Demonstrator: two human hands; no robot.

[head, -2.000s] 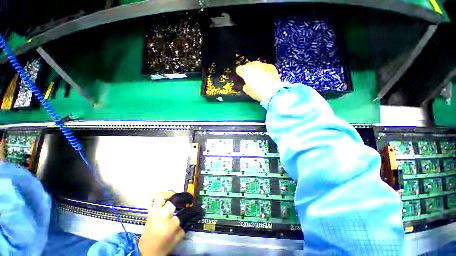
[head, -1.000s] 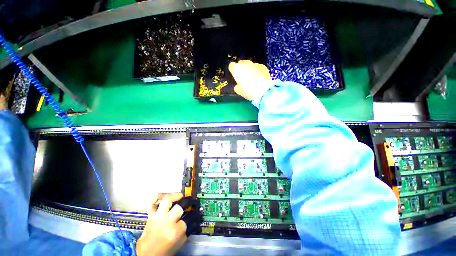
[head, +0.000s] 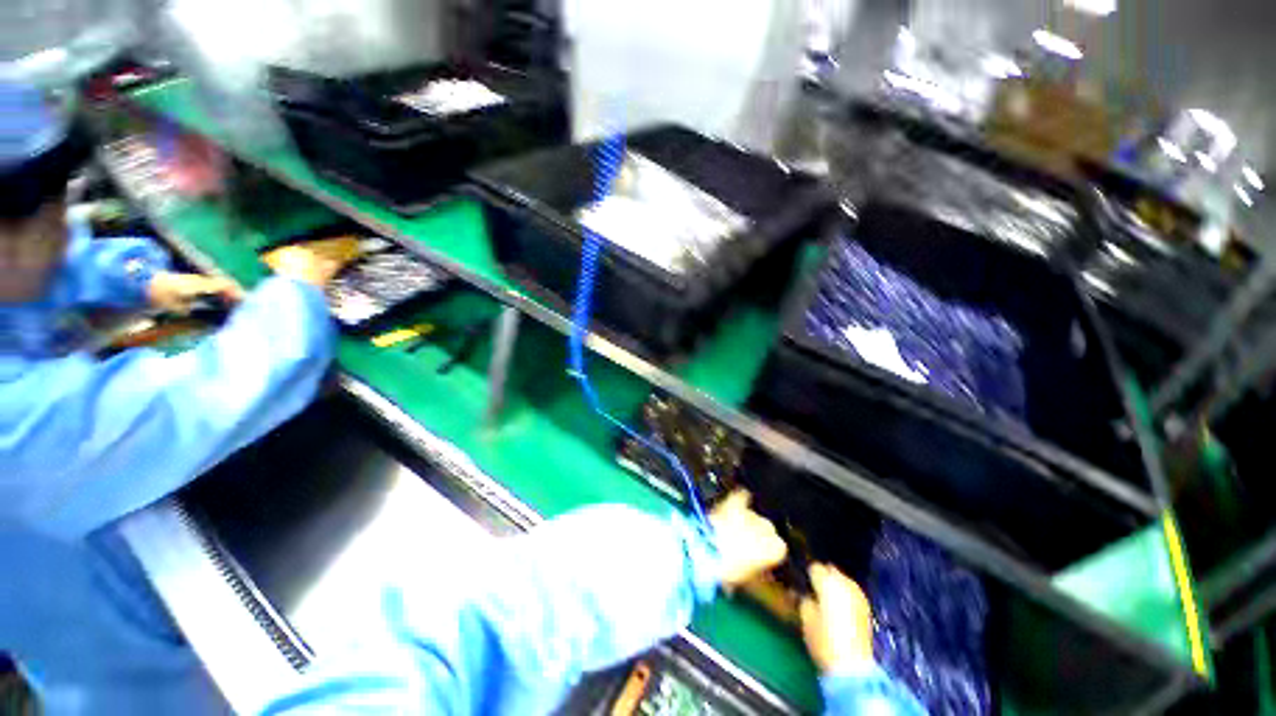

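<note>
The picture is blurred and tilted. My left hand [head: 746,540] is at the near left side of the dark middle tray [head: 814,490], fingers bent. My right hand [head: 837,618] is just right of it, at the same tray's near part. Dark shapes lie between the hands; whether either hand holds anything cannot be told. A few yellow-brown bits [head: 770,596] show by the hands. The blue-violet components [head: 924,616] lie right of my right hand, and the brown-silver components [head: 686,441] lie behind my left hand.
A metal shelf edge [head: 644,367] crosses above the trays, bearing black totes [head: 595,259], one with blue-violet parts [head: 931,343]. A blue coiled cord [head: 588,280] hangs down. Another person's sleeve [head: 182,420] is at left. The conveyor's metal plate [head: 378,539] and a board corner [head: 679,695] are below.
The view has swung up and tilted, showing the shelf and another person. My left hand has left the pallet's edge and come to the trays, beside my right hand.
</note>
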